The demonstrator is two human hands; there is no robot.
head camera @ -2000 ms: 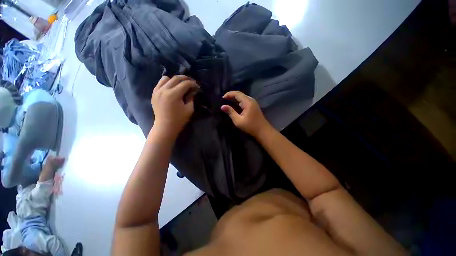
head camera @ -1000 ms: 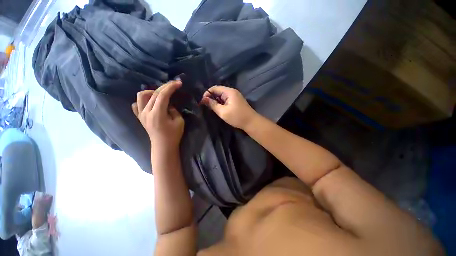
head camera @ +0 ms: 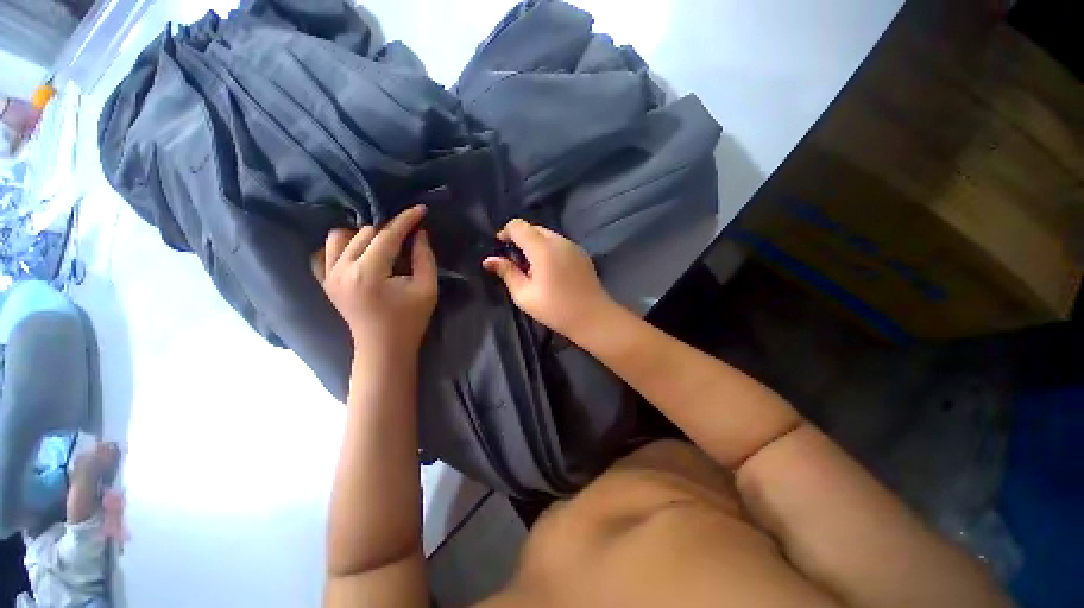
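Observation:
A large heap of dark grey garments [head camera: 285,143] lies on the glossy white table and hangs over its near edge towards my body. Several parallel cloth edges [head camera: 511,392] fan out below my hands. My left hand [head camera: 383,276] rests on the heap with its fingers bent and fingertips on a grey fold; whether it pinches cloth is unclear. My right hand [head camera: 544,271] is just to the right, thumb and forefinger curled around something small and dark that I cannot make out. A dark patch of cloth lies between the two hands.
The white table [head camera: 226,416] curves around the heap. At the left are a grey and light-blue cushion [head camera: 48,392] and a person's hand and pale sleeve [head camera: 77,534]. Clear plastic and bluish items lie at the far left. A brown carton [head camera: 939,202] stands beyond the table edge at right.
Over two seconds the view has shifted, bringing the carton into sight at right. My hands stay over the same part of the heap. Since one second ago my right-hand fingertips have parted slightly.

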